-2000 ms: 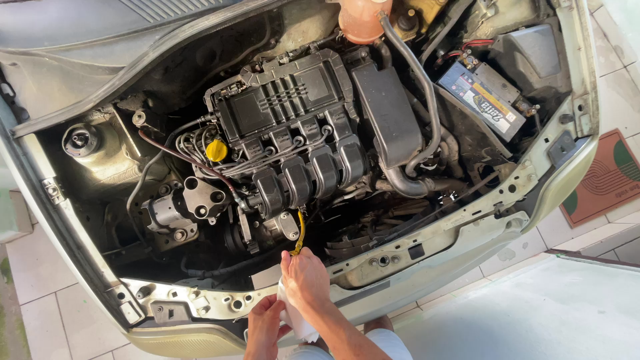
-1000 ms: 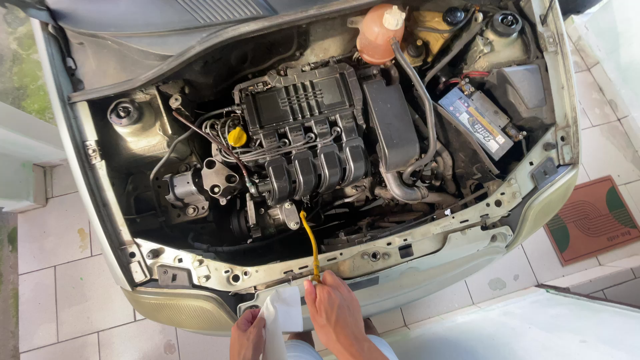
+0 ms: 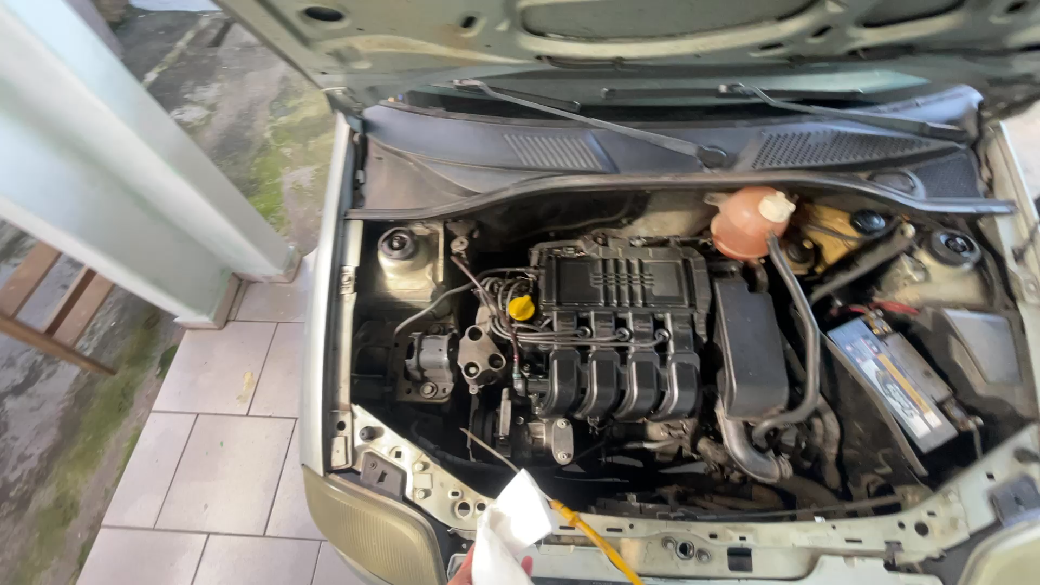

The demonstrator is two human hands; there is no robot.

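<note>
At the bottom edge, my left hand [image 3: 465, 570] holds a white paper towel or cloth [image 3: 510, 520], which covers a middle part of the engine oil dipstick [image 3: 597, 543]. The dipstick's thin metal end points up and left over the front of the engine bay, and its yellow part runs down to the right out of view. Most of my left hand is hidden by the white sheet or cut off. My right hand is out of view. Behind stands the engine [image 3: 621, 325] with a yellow oil filler cap [image 3: 521, 308].
The front crossmember [image 3: 780, 532] runs below the engine bay, with a headlight [image 3: 378, 528] at its left. At right are the battery [image 3: 892, 383] and an orange coolant reservoir [image 3: 743, 223]. The raised hood [image 3: 504, 41] hangs above; a pillar [image 3: 122, 162] stands left.
The dipstick's metal end now shows outside the engine, with the white sheet over part of it. My right hand has left the view. The view has shifted toward the hood and left floor.
</note>
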